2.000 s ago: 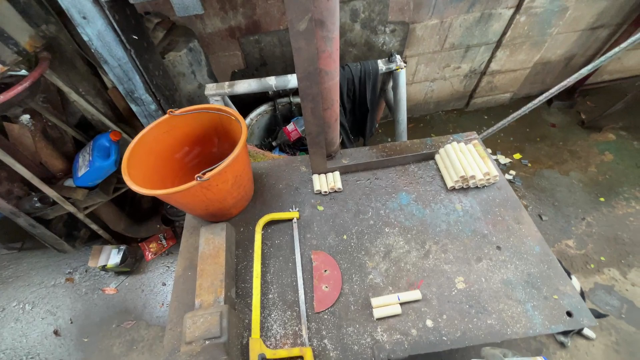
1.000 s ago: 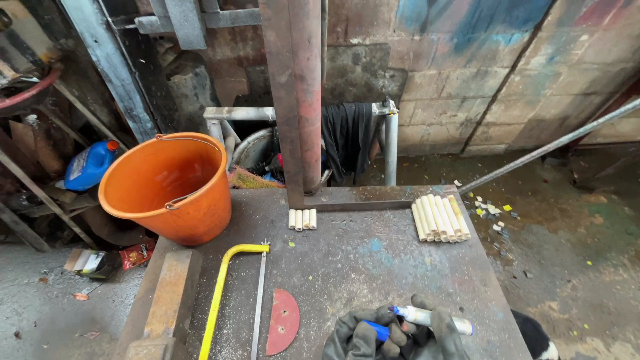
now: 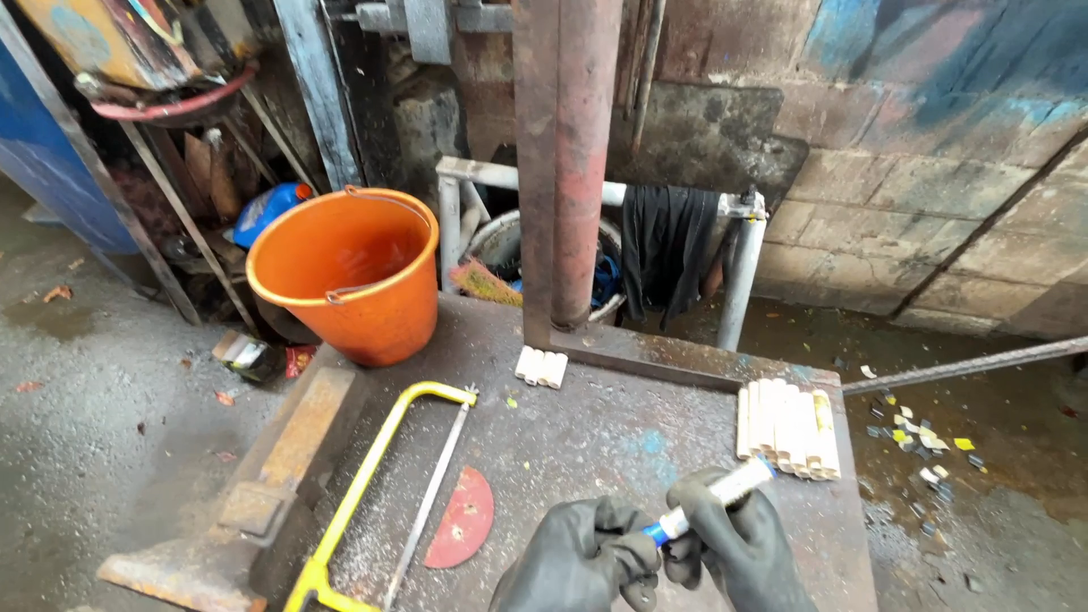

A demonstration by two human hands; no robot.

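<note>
Both hands wear dark rubber gloves at the bottom of the view. My right hand [image 3: 735, 527] is closed around a white marker with blue ends [image 3: 718, 495]. The fingers of my left hand [image 3: 586, 552] pinch its lower blue end. Beyond them, at the right of the metal bench, lies a stack of cream plastic tube pieces [image 3: 786, 429]. Several short pieces [image 3: 541, 367] lie by the upright post. To the left are a yellow-framed hacksaw [image 3: 370, 476] and a red half-disc [image 3: 463, 518], both flat on the bench.
An orange bucket [image 3: 348, 280] stands at the bench's back left corner. A rusty steel vise [image 3: 280, 459] is at the left edge. A red-brown metal post [image 3: 578, 170] rises at the back, with a raised steel strip [image 3: 654, 357] along the rear edge.
Two seconds ago no hands were in view; now both are over the bench with the marker. The view has shifted. The loose tubes seen near the front edge earlier are not visible now.
</note>
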